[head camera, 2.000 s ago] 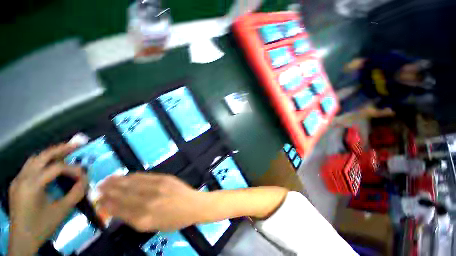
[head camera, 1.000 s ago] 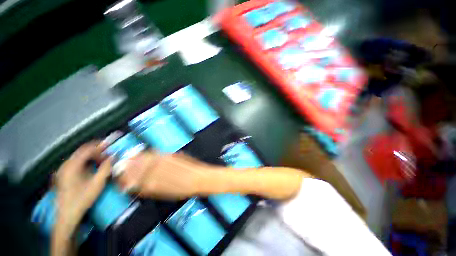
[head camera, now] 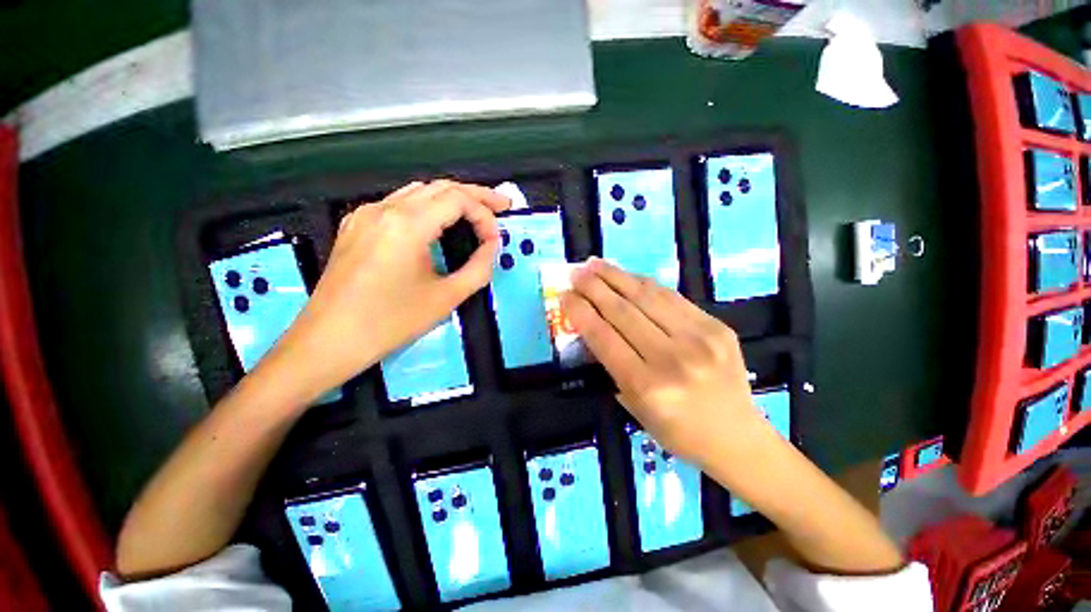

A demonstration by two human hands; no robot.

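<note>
A black foam tray [head camera: 796, 341] holds light-blue smartphones in two rows. My right hand [head camera: 658, 353] holds a white and orange scraper card [head camera: 560, 313] on the right part of the middle far-row smartphone [head camera: 523, 323]. My left hand [head camera: 401, 269] is at that phone's upper left corner, thumb and forefinger close together beside a small white tab [head camera: 512, 195]. The clear film itself cannot be made out on the phone. My left hand and wrist partly cover the two phones to the left.
A grey-white film stack [head camera: 395, 72] lies beyond the tray. A bottle's orange-white base [head camera: 736, 26] and a white wipe [head camera: 855, 66] are at the back. A binder clip with labels [head camera: 876, 251] lies right of the tray. A red foam tray [head camera: 988, 263] with phones stands at the right.
The view has turned and become sharper, so the tray now lies nearly straight ahead. Both hands remain at the same area of the tray, the card in my right hand.
</note>
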